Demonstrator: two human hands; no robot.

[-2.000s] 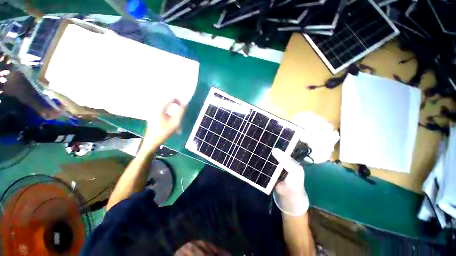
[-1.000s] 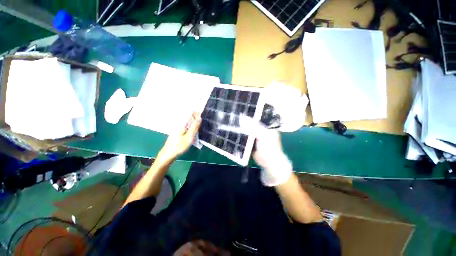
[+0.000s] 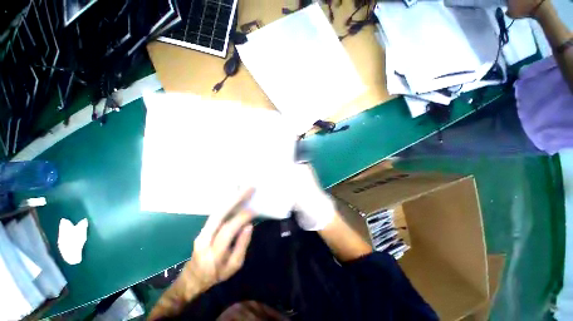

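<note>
A white packing bag (image 3: 207, 150) lies spread in front of me over the green bench, its surface washed out by glare. No dark panel face shows at it; whether a panel is inside is hidden. My left hand (image 3: 220, 241), bare, is at the bag's near edge, fingertips against it; its grip is unclear. My right hand (image 3: 313, 204), in a white glove and blurred, holds the bag's right end. A short black cable piece shows beside the right hand. A limp white glove (image 3: 72, 240) lies on the bench at the left.
Another white sheet (image 3: 301, 63) and a solar panel (image 3: 202, 25) lie on cardboard (image 3: 179, 69). Dark panels and cables are heaped at far left. A bag stack (image 3: 25, 263) and bottle (image 3: 28, 175) are left. An open carton (image 3: 440, 244) holds slabs. A person's arm (image 3: 556, 31) is by bagged panels (image 3: 440, 50).
The view has swung right. The dark panel face between my hands is out of sight, and the white bag now spreads there. My right hand has moved to the bag's right end.
</note>
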